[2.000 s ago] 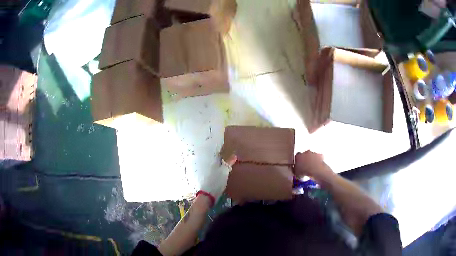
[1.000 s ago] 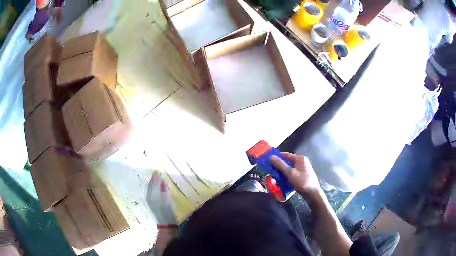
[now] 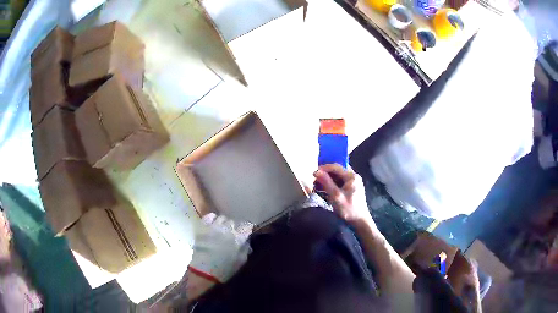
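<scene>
An open brown carton with a pale inside lies on the worktable right in front of me. My left hand, in a white knitted glove with a red cuff, is at the carton's near left edge; its fingertips touch or overlap the rim, and its grip is unclear. My bare right hand holds the tape gun, blue with an orange-red head pointing away from me, just right of the carton.
Closed brown cartons stand grouped along the left. Another open carton lies at the far middle. Yellow tape rolls and a pale ring sit on the side board. White sheeting lies at right. Another person's hand shows at lower right.
The nearer open carton has come from the far right to in front of me. My gloved hand has moved to its edge. The tape gun has turned to point straight away from me.
</scene>
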